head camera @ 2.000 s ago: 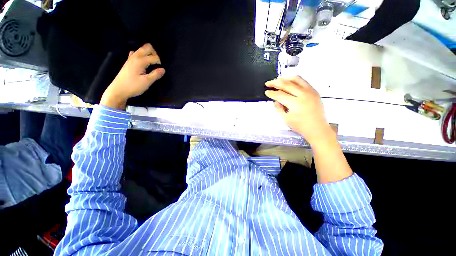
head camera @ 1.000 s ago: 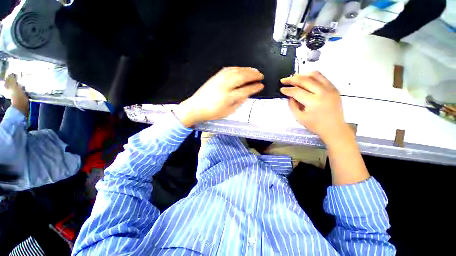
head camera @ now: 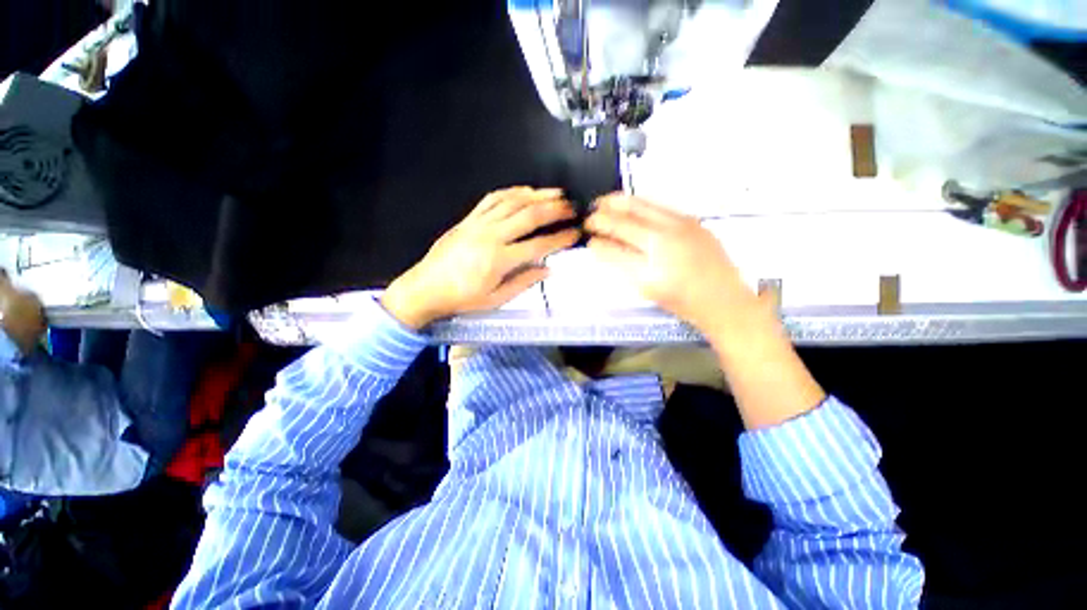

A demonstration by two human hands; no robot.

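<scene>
A large black fabric piece (head camera: 346, 131) lies over the left and middle of the white table, its right edge beside the sewing machine's needle area (head camera: 608, 107). My left hand (head camera: 495, 253) lies at the fabric's near edge, fingers pointing right. My right hand (head camera: 668, 256) is at the near right corner, fingertips close to my left fingertips. Both hands seem to pinch the cloth edge, but the fingertips are slightly blurred and the exact hold is partly hidden.
Red-handled scissors (head camera: 1069, 242) and small yellow-orange tools (head camera: 1001, 205) lie at right. A black strip (head camera: 811, 30) and clear plastic (head camera: 954, 83) are at upper right. Brown tape pieces (head camera: 863, 151) mark the table. A grey motor housing (head camera: 36, 155) and another person's arm (head camera: 22, 316) are at left.
My left hand has moved right, from the fabric's left part to beside my right hand. My right hand stays near the corner. The camera view has shifted.
</scene>
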